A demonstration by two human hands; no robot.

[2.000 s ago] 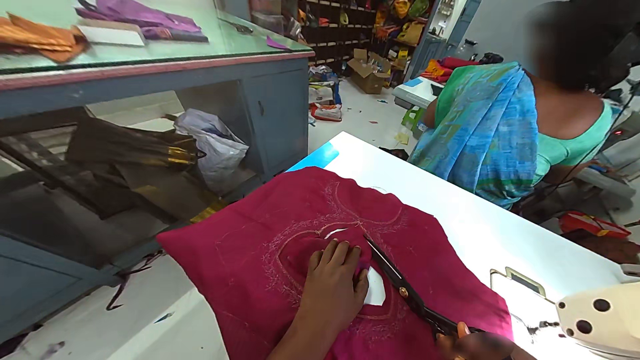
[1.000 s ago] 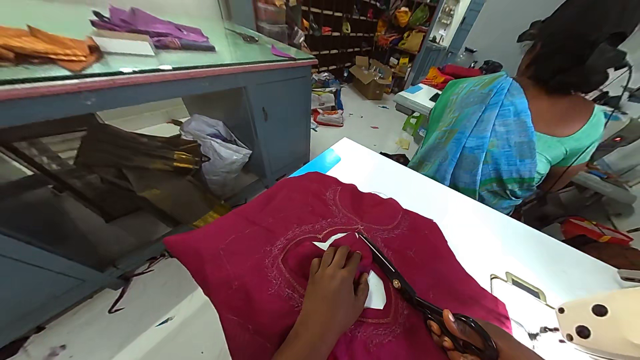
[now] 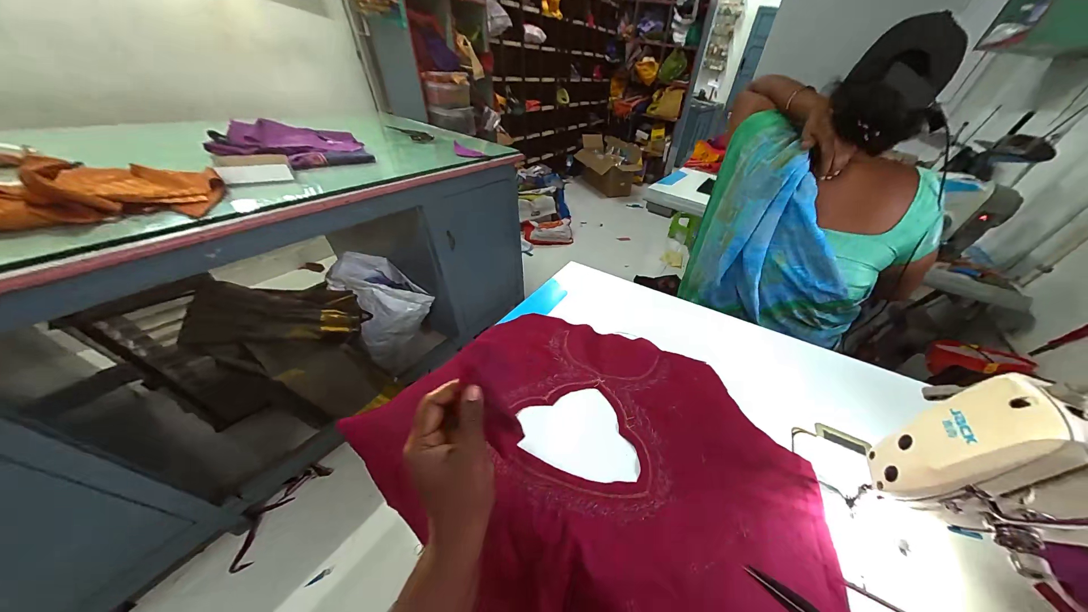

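Note:
A maroon embroidered cloth point(image 3: 714, 442) lies spread on the white sewing table point(image 3: 663, 306). Near its middle is a cut-out opening with a pointed, curved outline, through which the white tabletop shows. My left hand point(image 3: 450, 425) is raised over the cloth's left part, fingertips together on a piece of maroon fabric; where that piece ends against the cloth below is hard to tell. At the bottom right edge, the tips of the black-handled scissors point(image 3: 778, 588) show over the cloth. My right hand is out of view.
A Jack sewing machine point(image 3: 969, 433) stands at the table's right. Beyond the table sits a person point(image 3: 816, 204) with one arm behind the neck. At left, a glass-topped counter point(image 3: 340, 191) holds orange cloth point(image 3: 110, 187) and purple cloth point(image 3: 289, 140), with a plastic bag point(image 3: 382, 297) beneath.
My left hand has lifted from the middle of the cloth and moved left. The opening now shows fully. The scissors have moved down to the frame's edge, and my right hand has left view.

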